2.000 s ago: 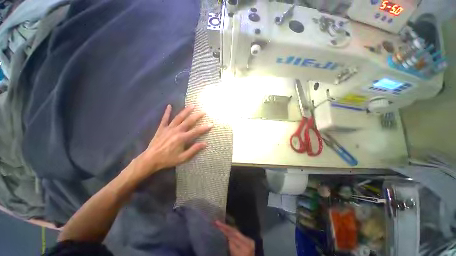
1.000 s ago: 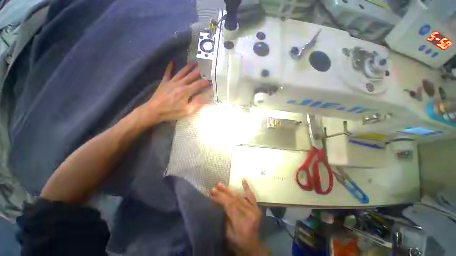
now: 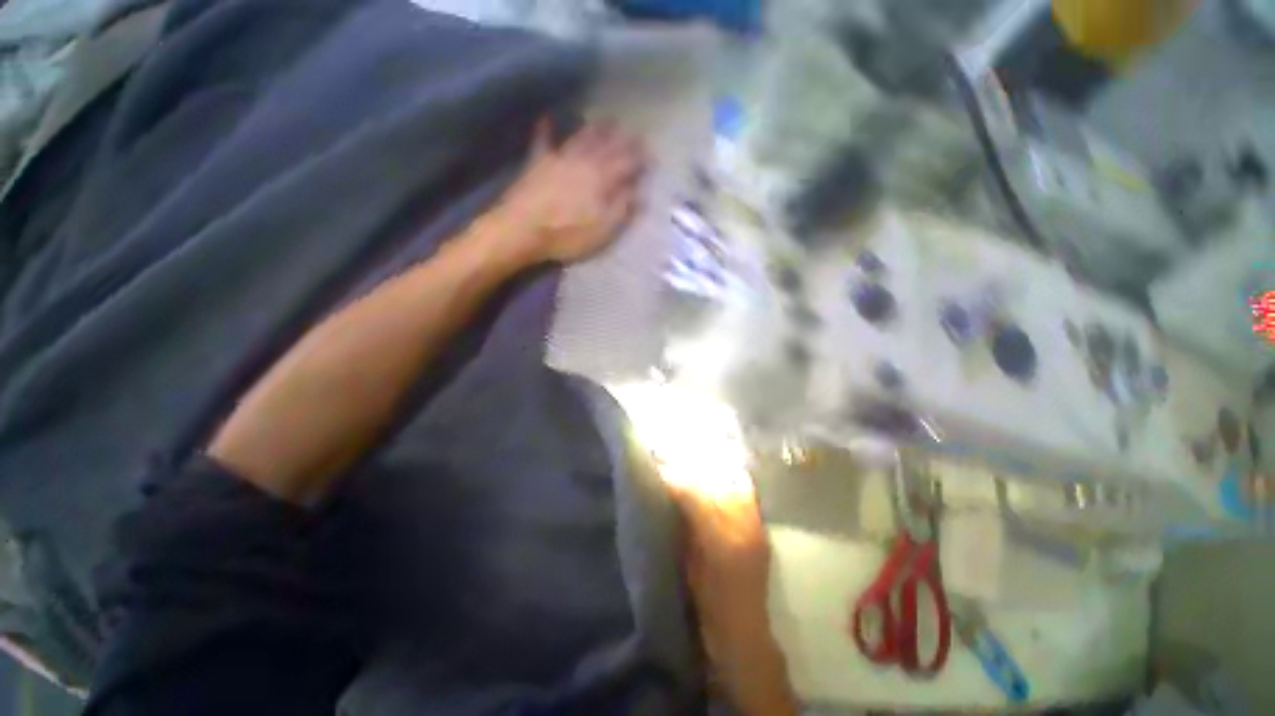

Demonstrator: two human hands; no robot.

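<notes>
The large dark grey-navy cloth (image 3: 322, 154) fills the left side and drapes toward me. The lighter, fine-striped band (image 3: 615, 301) runs along its right edge, beside the sewing machine head (image 3: 923, 315). My left hand (image 3: 580, 189) lies on the band's upper part, fingers spread a little and pointing away from me. My right hand (image 3: 713, 511) is at the cloth's edge just below the glaring lamp. Its fingers are lost in the glare, so its grip cannot be told. The needle area is also hidden by glare. The frame is blurred.
Red-handled scissors (image 3: 905, 609) lie on the cream machine table (image 3: 825, 636), blades toward the machine. A slim blue tool (image 3: 996, 660) lies to their right. Red digits glow at the right rim. A blurred yellow object (image 3: 1119, 21) is at the top right.
The view has shifted, so the machine sits lower and further right. The cloth and band have moved up past the lamp with my left hand. My right hand has moved up from the table's front edge to the lamp.
</notes>
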